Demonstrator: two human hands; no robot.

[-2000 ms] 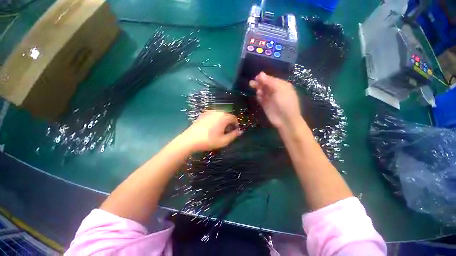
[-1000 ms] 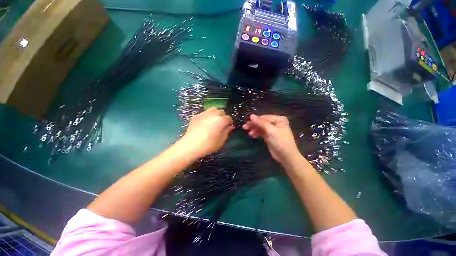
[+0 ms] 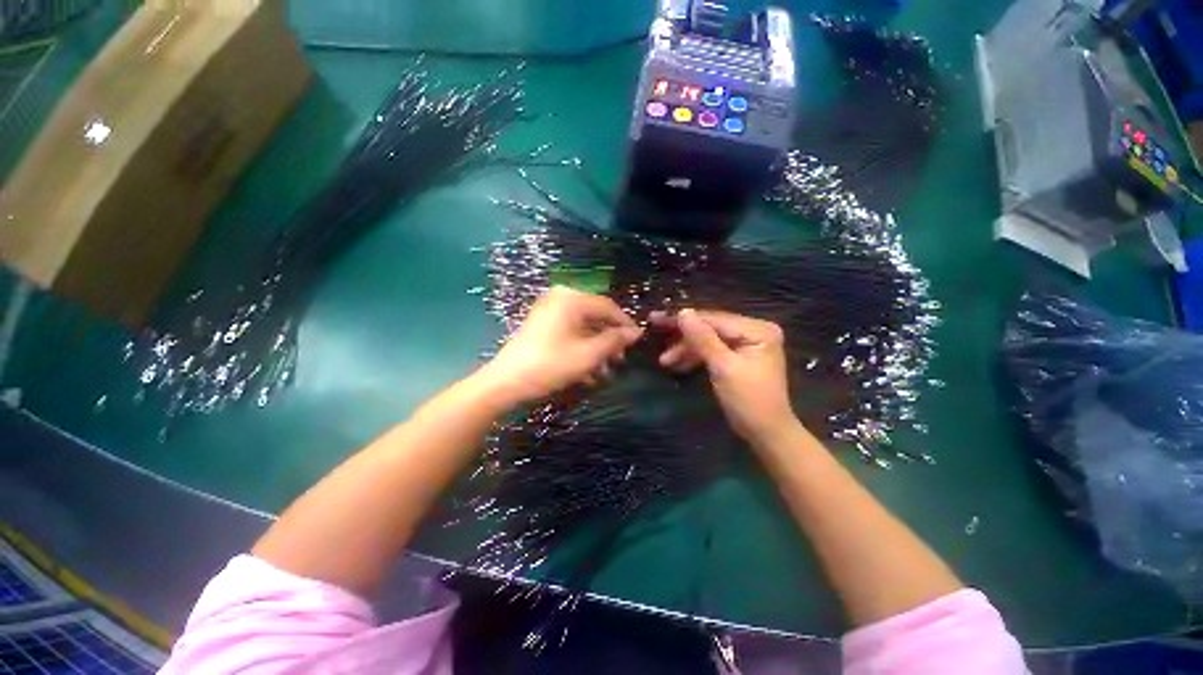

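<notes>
A large pile of black wire leads point(image 3: 818, 290) with silvery tips lies on the green bench under both hands. My left hand point(image 3: 570, 346) is over the pile's left part, fingertips pinched together. My right hand point(image 3: 728, 363) is just right of it, thumb and finger pinched, the fingertips of both hands nearly touching. What lies between the fingertips is too small and dark to tell. A green piece point(image 3: 581, 280) lies on the pile just beyond my left hand. The dark dispenser point(image 3: 706, 125) with a red display and coloured buttons stands beyond the pile.
A cardboard carton point(image 3: 145, 158) stands at the left, with a separate wire bundle point(image 3: 310, 237) beside it. More dark leads point(image 3: 877, 99) lie right of the dispenser. A grey machine point(image 3: 1082, 132) is at the upper right, above bagged wires point(image 3: 1121, 422). The bench edge point(image 3: 330, 530) curves nearest me.
My right hand has come back from in front of the dispenser to beside my left hand. My left hand has stayed over the pile. The view has shifted slightly.
</notes>
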